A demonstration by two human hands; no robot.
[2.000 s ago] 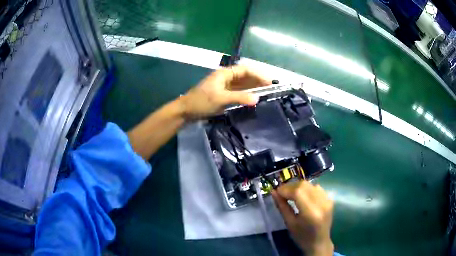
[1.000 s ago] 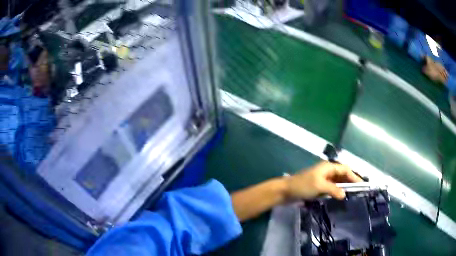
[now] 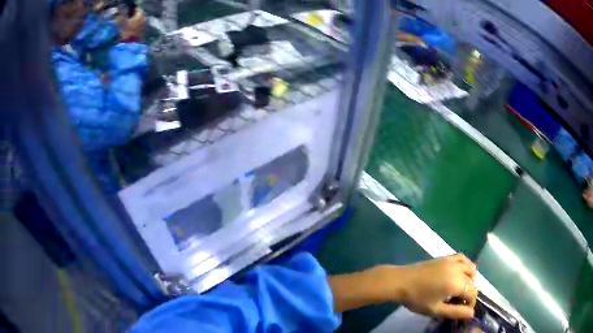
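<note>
My left hand (image 3: pixel 439 287) reaches in from the bottom in a blue sleeve. Its fingers are curled over the far left corner of the open projector unit, at the lower right edge of the picture. Whether the fingers grip the unit's edge is hard to tell. Only a small dark part of the unit (image 3: pixel 497 320) and its far edge show; the rest is cut off by the picture's edge. A piece of the white sheet (image 3: pixel 406 321) shows below my wrist. My right hand is out of the picture.
An aluminium frame (image 3: pixel 370 97) with mesh stands at left, bearing a work instruction sheet (image 3: pixel 234 195). Behind it are a person in blue (image 3: pixel 97 91) and a cluttered bench. The white rail (image 3: pixel 416 224) and green conveyor belt (image 3: pixel 448 169) run to the right. Another person's hand shows at far right.
The view has swung left, so the unit has slid to the lower right and mostly out of the picture. My right hand has left the view. My left hand's fingers are more curled.
</note>
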